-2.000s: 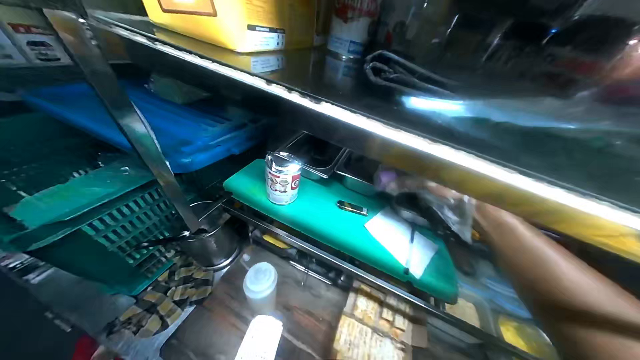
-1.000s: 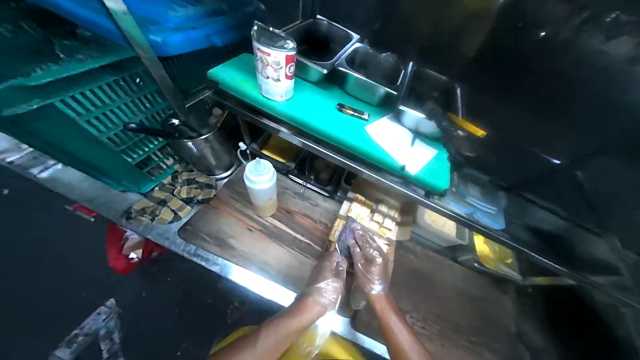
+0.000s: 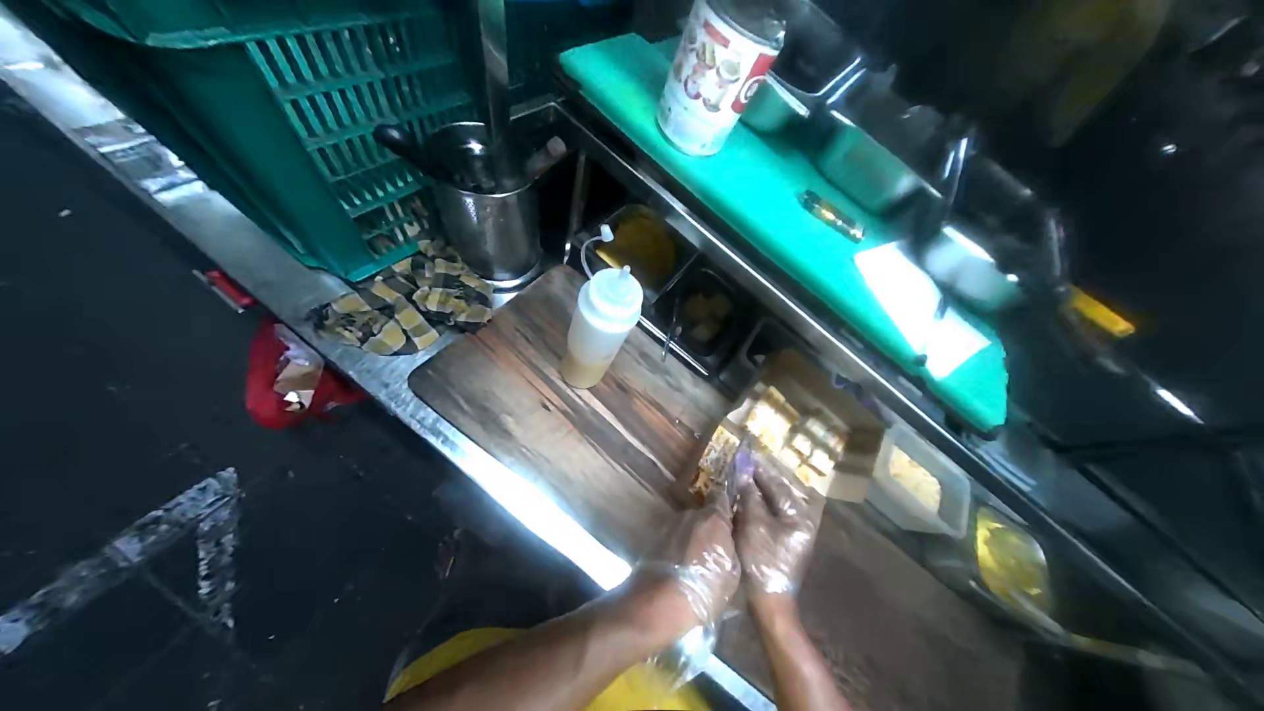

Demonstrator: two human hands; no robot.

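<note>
Both hands wear clear plastic gloves and meet over the near side of an open cardboard box [image 3: 851, 484]. Small pieces of pale and golden food [image 3: 790, 434] fill the box in rows. My left hand [image 3: 706, 553] and my right hand [image 3: 775, 528] are side by side around a small purple-and-dark item [image 3: 743, 464], mostly covered by the fingers; what it is, and which hand grips it, cannot be told. The box rests on a wooden board [image 3: 553, 434]. To the left on the board stands a squeeze bottle [image 3: 600, 326] with cloudy liquid low inside and its cap hanging off.
Behind runs a shelf with a green board [image 3: 750, 217], bearing a printed can [image 3: 716, 79] and white paper [image 3: 918, 306]. Food trays [image 3: 706, 306] sit beneath. At left are a metal pot [image 3: 494, 222] of utensils, a checked cloth [image 3: 405, 301] and a green crate [image 3: 365, 118]. A plastic tub [image 3: 918, 479] lies right.
Two seconds ago an arm reached over the green board at the right; one second ago both hands were down at the box, where they remain. The view has tilted down and turned.
</note>
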